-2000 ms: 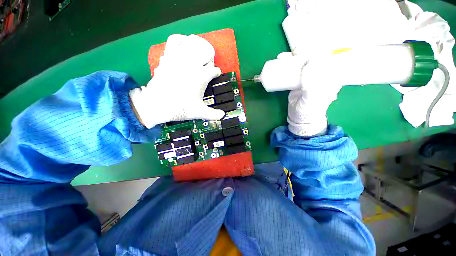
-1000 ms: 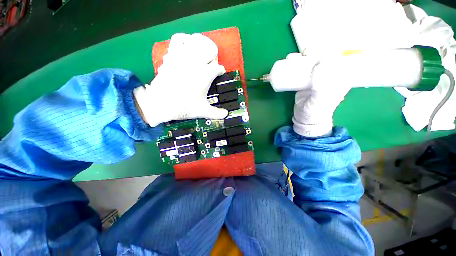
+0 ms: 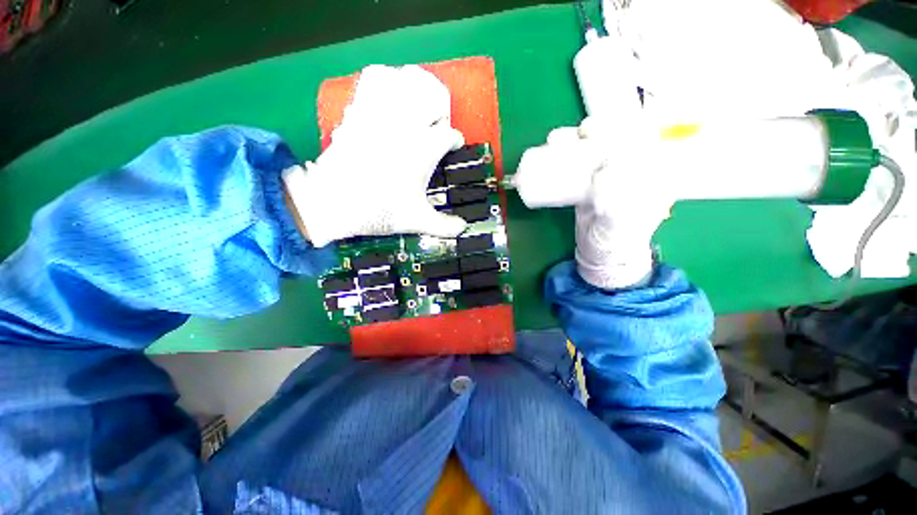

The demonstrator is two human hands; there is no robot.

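The green PCB panel [image 3: 413, 270] with groups of black blocks lies on the red-orange pad [image 3: 432, 333]. White lines of adhesive show between some blocks at the lower left and upper right. My left hand [image 3: 387, 166], in a white glove, lies over the panel's upper left part and holds it, thumb and fingers spread around the upper blocks. My right hand [image 3: 618, 206], gloved, grips the white dispensing syringe [image 3: 749, 159] with its green end cap [image 3: 847, 157]. The needle points left and its tip is at the panel's upper right edge; contact cannot be told.
A green mat [image 3: 221, 96] covers the bench. A white tube [image 3: 606, 75] lies behind the syringe, beside a white cloth heap [image 3: 867, 231] at the right. A pale hose [image 3: 885, 216] hangs from the cap. The dark belt [image 3: 201, 30] runs along the top left.
The syringe has moved left and slightly down, and its needle tip now meets the panel's right edge in view. My left hand still holds the panel. The white tube has come into view.
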